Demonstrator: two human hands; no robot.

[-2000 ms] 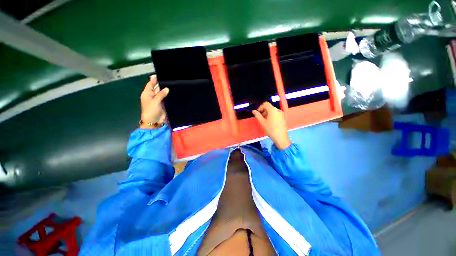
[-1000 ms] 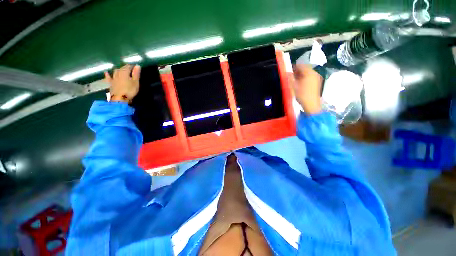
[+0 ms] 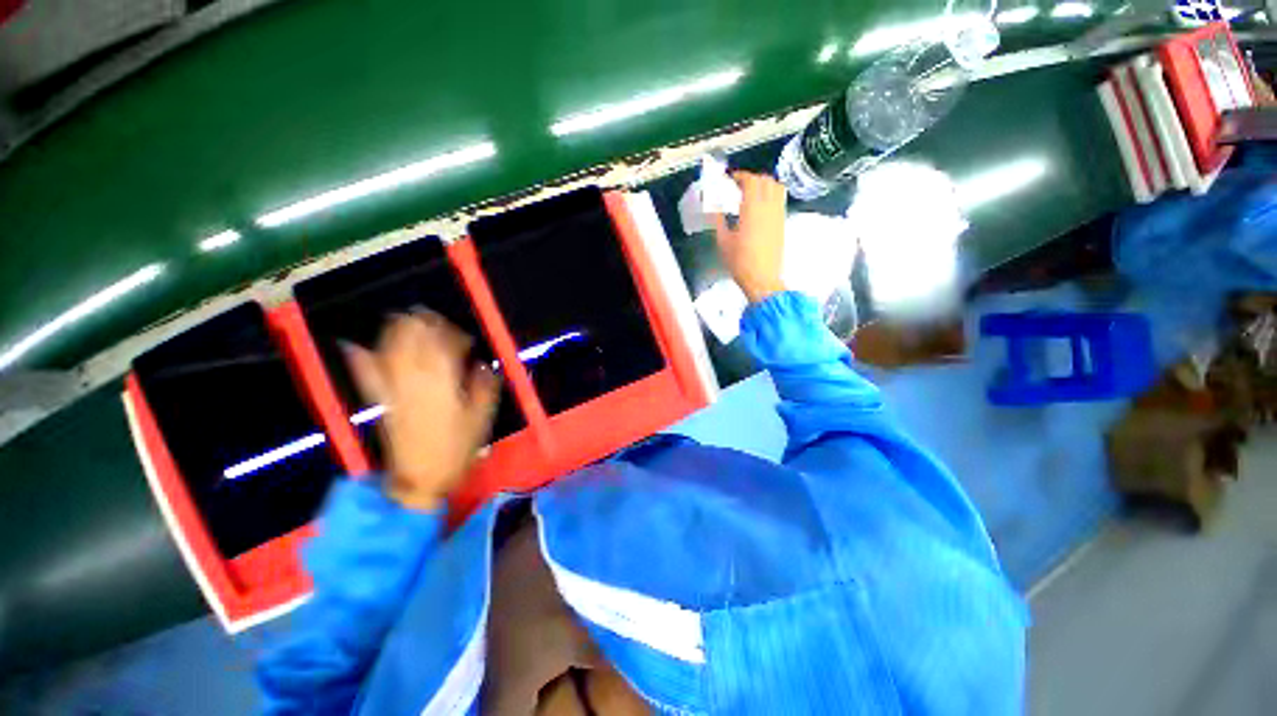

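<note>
A red tray [image 3: 567,445] with a white outer edge lies on the dark green bench in front of me. Its three slots each hold a glossy black display panel: left [image 3: 224,406], middle [image 3: 371,301] and right [image 3: 560,280]. My left hand [image 3: 424,406] is blurred over the middle panel, fingers apart, with no object visible in it. My right hand [image 3: 754,235] is beyond the tray's right end, its fingertips at a crumpled white cloth or wipe [image 3: 710,196]. Whether they grip it is unclear.
A large clear drink bottle [image 3: 868,123] lies behind my right hand. Shiny white round patches [image 3: 908,231] lie beside it. Red and white trays [image 3: 1190,105] stand at the far right, near a blue sleeve [image 3: 1190,252]. A blue stool [image 3: 1067,354] stands on the floor.
The view has swung right, so the tray appears farther left. My left hand has moved from the tray's left end to over the middle panel. My right hand has moved from the right end to the white cloth.
</note>
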